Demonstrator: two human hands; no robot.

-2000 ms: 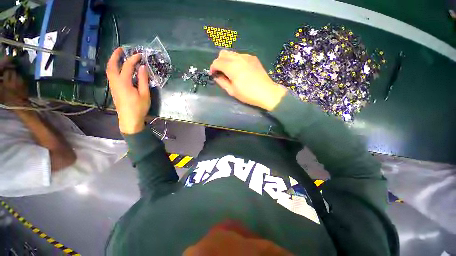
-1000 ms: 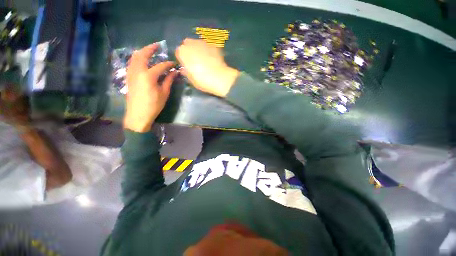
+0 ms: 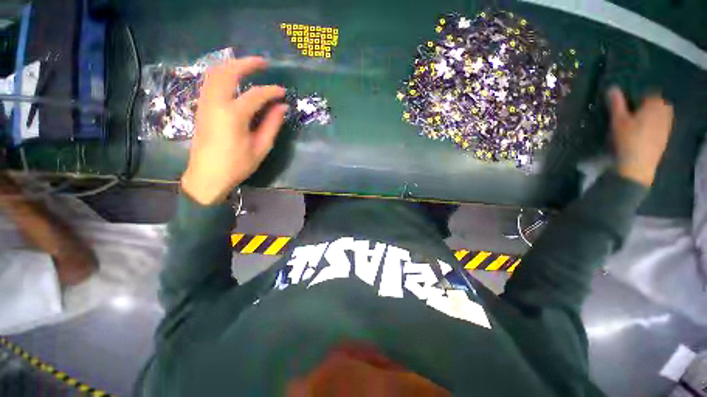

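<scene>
My left hand (image 3: 232,128) is over the right edge of the clear plastic bag (image 3: 174,101), fingers curled but apart, with nothing visible between them. The bag holds silver-dark parts. A small group of silver-dark parts (image 3: 312,108) lies just right of my left fingertips. My right hand (image 3: 642,133) is far right, blurred, beyond the large pile. Whether it holds anything is not clear. The pile of padded parts (image 3: 488,89) is dark and silver with many yellow dots. A block of yellow pads (image 3: 312,39) lies at the back, left of the pile.
A blue-black bench device (image 3: 62,70) with a cable stands at the left. A white line (image 3: 628,27) crosses the far right of the green bench. Another person's forearm (image 3: 54,236) is at the left edge. Hazard tape (image 3: 263,244) marks the grey floor below the bench.
My right hand has moved from the small parts near the bag to the far right, past the pile. My left hand stays by the bag. The view has shifted slightly.
</scene>
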